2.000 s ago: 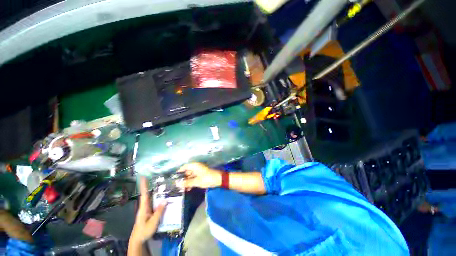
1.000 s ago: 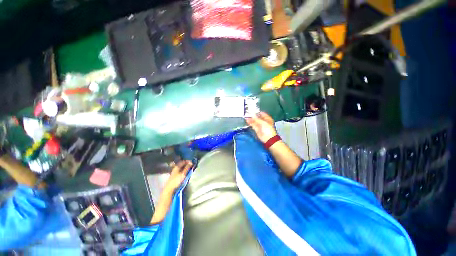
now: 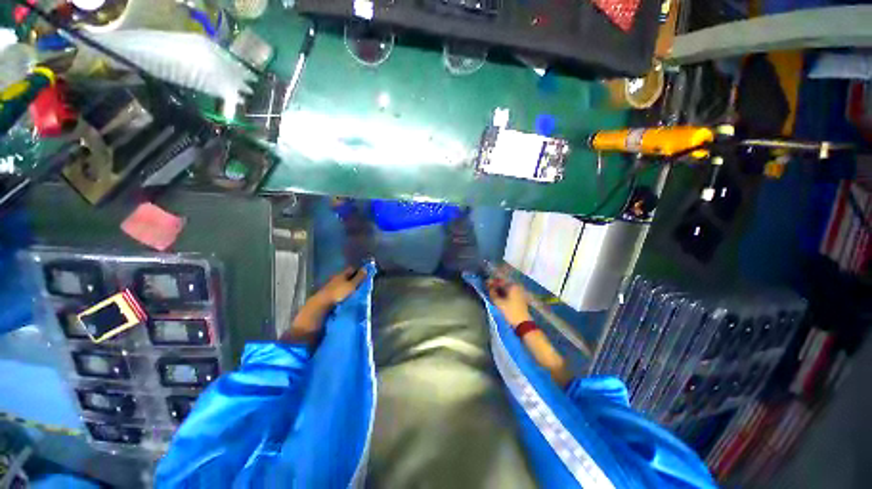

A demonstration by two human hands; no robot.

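Observation:
An open phone body [image 3: 486, 153] lies flat on the green mat right of the middle, its large white battery label [image 3: 521, 156] facing up. Neither hand touches it. My left hand [image 3: 333, 291] is low, below the bench edge, with its fingers closed at the front edge of my blue jacket [image 3: 316, 382]. My right hand [image 3: 509, 298] is at the other front edge of the jacket, its fingers bent and slightly blurred; it seems to hold the cloth. The orange-yellow electric screwdriver [image 3: 653, 141] lies to the right of the phone.
A black foam tray [image 3: 574, 33] spans the bench back. Clear cups [image 3: 369, 43] and a slim pen [image 3: 300, 67] lie on the mat. A blister tray [image 3: 129, 358] is at lower left, stacked trays [image 3: 688, 353] at right. A blue stool [image 3: 413, 214] shows below the bench edge.
My right hand has left the phone and come down to the jacket edge. My left hand stays low by the jacket. The phone rests on the mat; the view has shifted downward.

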